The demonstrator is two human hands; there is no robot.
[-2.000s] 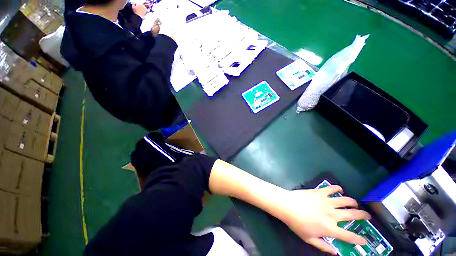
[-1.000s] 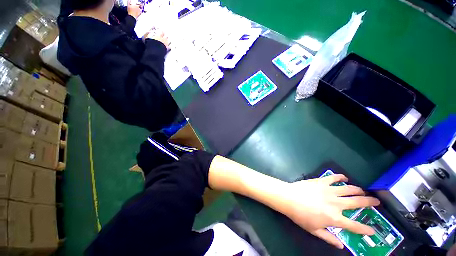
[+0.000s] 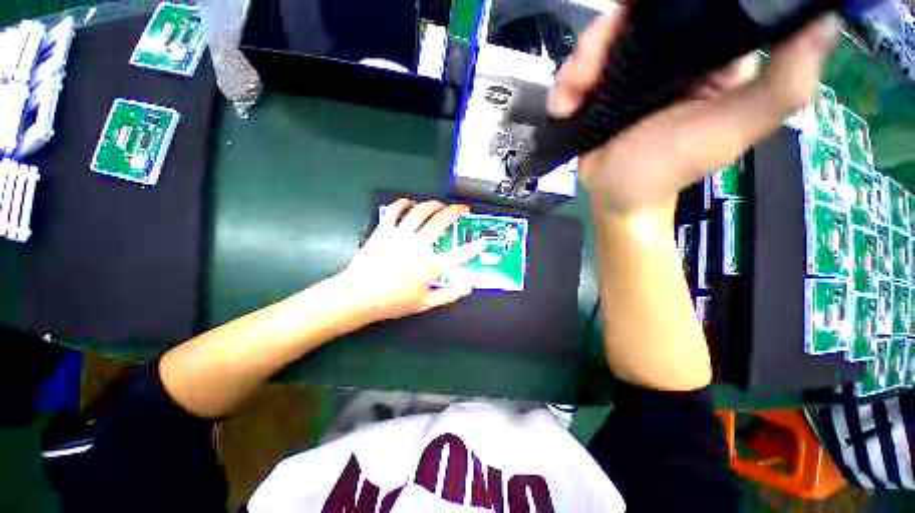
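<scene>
Two circuit boards in white housings [image 3: 508, 255] lie side by side on the black work mat [image 3: 502, 336]. My left hand [image 3: 406, 263] rests spread on them, fingers over the left board and reaching onto the right one. My right hand [image 3: 692, 125] is raised, somewhat blurred, and wraps around the thick black electric screwdriver [image 3: 662, 65]. The driver slants down to the left; its lower end is over the screw feeder [image 3: 490, 120], near the metal pick-up point. I cannot tell whether its tip touches there.
Two boards [image 3: 135, 140] lie on the left mat [image 3: 110, 240], with white housings [image 3: 18, 195] at the far left. A plastic bag [image 3: 229, 60] and black tray [image 3: 341, 85] stand behind. Rows of boards [image 3: 829, 238] and edge-on stacked boards [image 3: 731, 235] are at right. An orange crate [image 3: 778, 451] is below.
The view has swung right, bringing the feeder, my right hand with the screwdriver and the right-hand boards into view. My left hand stays on the boards. The other person has left the picture.
</scene>
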